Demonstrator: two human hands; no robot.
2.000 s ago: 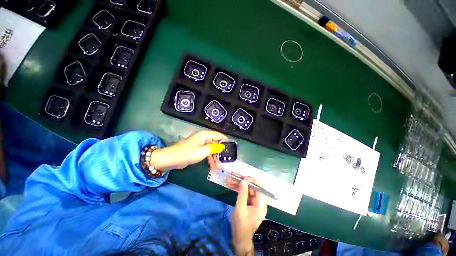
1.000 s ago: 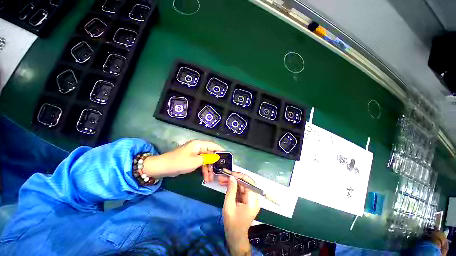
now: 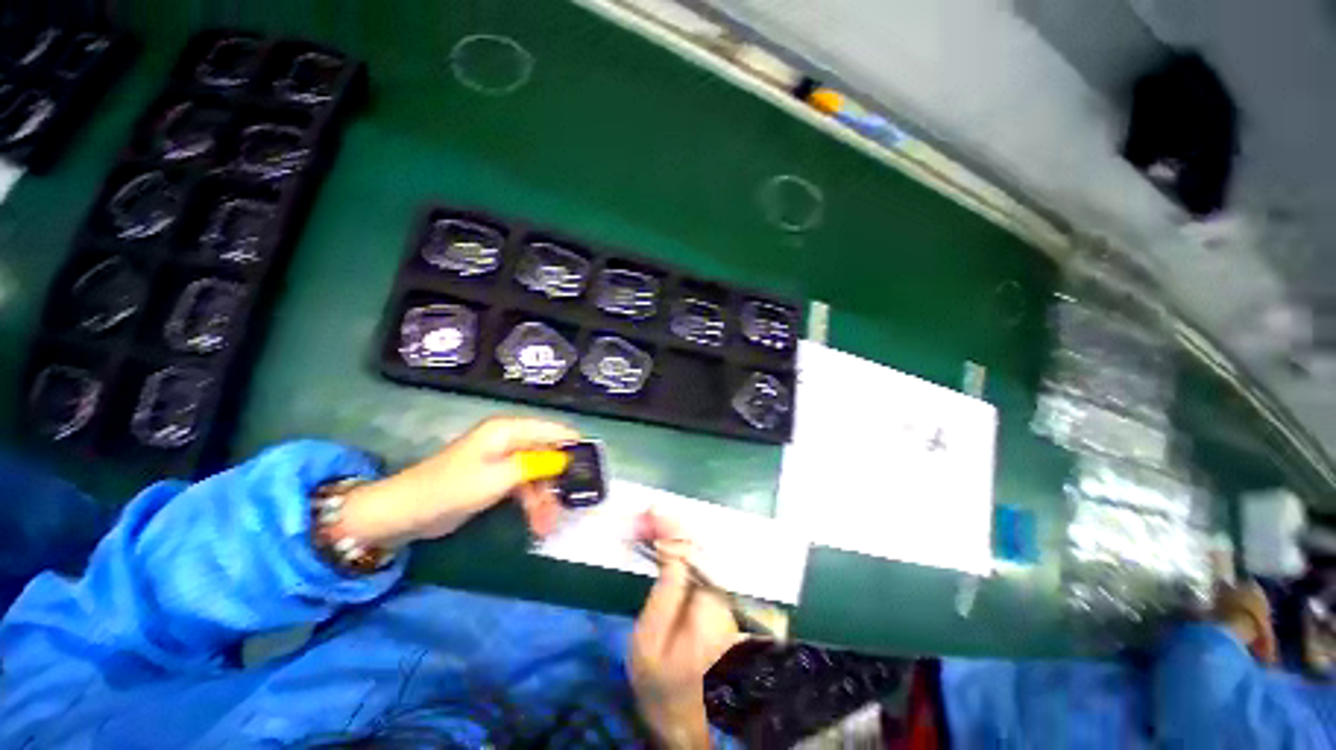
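Note:
My left hand [image 3: 491, 469], with a yellow finger cot [image 3: 542, 465] on one digit, holds a black square watch case [image 3: 583, 473] by its left edge. My right hand [image 3: 681, 615] holds slim tweezers [image 3: 718, 593], their rear end pointing down right; the tip is blurred and lies apart from the case, over a white backing sheet [image 3: 615, 545]. Behind the hands lies a black foam tray [image 3: 403, 349] with two rows of pockets. One front-row pocket, second from the right, is empty; the others hold cases.
A white parts sheet [image 3: 889, 462] with small dark pieces lies right of the tray. Beyond are a blue item [image 3: 1012, 533] and clear plastic trays [image 3: 1121, 542]. Another foam tray [image 3: 220, 352] stands left. Another person's blue sleeve and hand [image 3: 1245, 615] show at lower right. The frame is blurred.
My right hand and the tweezers have moved away from the case, down and right over the backing sheet. My left hand still holds the case. The whole view has shifted.

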